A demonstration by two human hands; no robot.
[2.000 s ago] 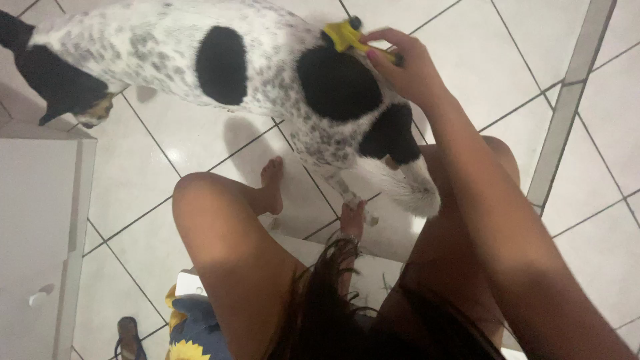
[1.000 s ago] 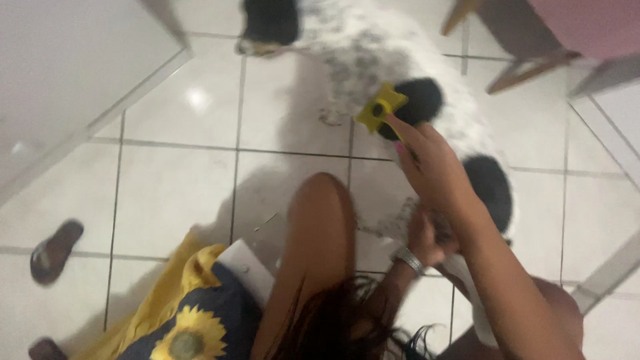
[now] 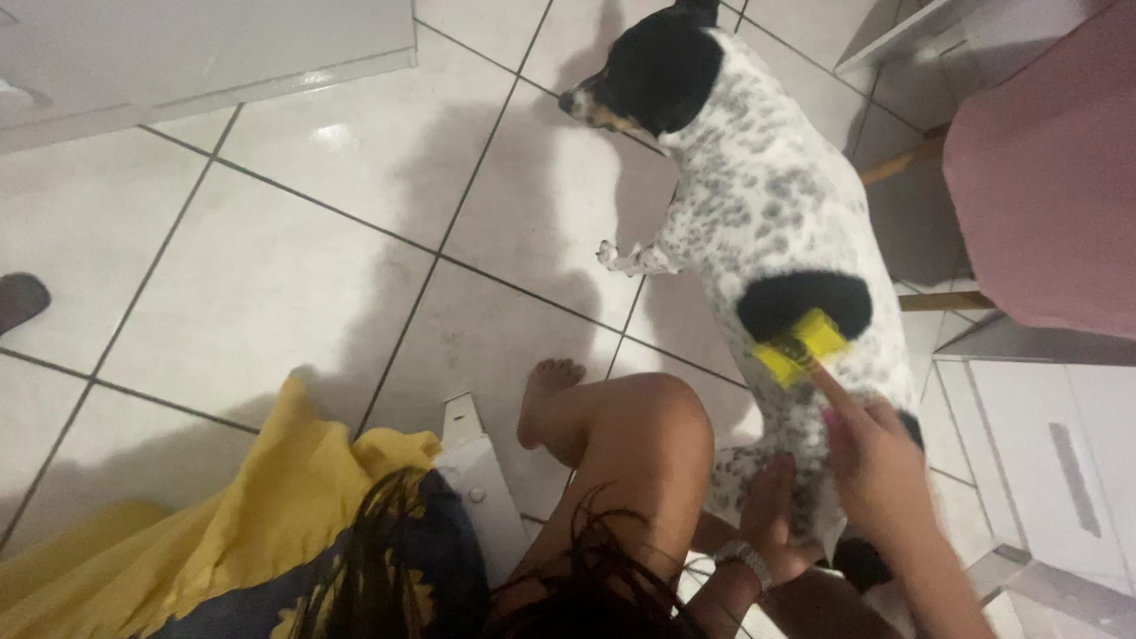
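Note:
A black-and-white spotted dog (image 3: 781, 204) stands on the tiles with its head toward the top of the view. My right hand (image 3: 874, 453) grips a yellow pet brush (image 3: 800, 346), somewhat blurred, whose head lies against the dog's side at the lower edge of a large black patch. Below it my left hand (image 3: 777, 524), with a metal watch on the wrist, rests against the dog's hindquarters near a hind leg. Its fingers are extended, and part of the palm is hidden.
White cabinets stand at the upper left (image 3: 266, 53) and lower right (image 3: 1029, 444). A chair with a pink cover (image 3: 1047, 186) is beside the dog. Yellow and navy fabric (image 3: 275, 497) hangs near my bent knee (image 3: 657, 426). Part of a dark sandal (image 3: 19, 302) shows at the left edge.
The view has shifted strongly. Two seconds ago the brush was on the dog's back near a black patch; now it is on the side. My left hand came into view a second ago and remains by the hindquarters.

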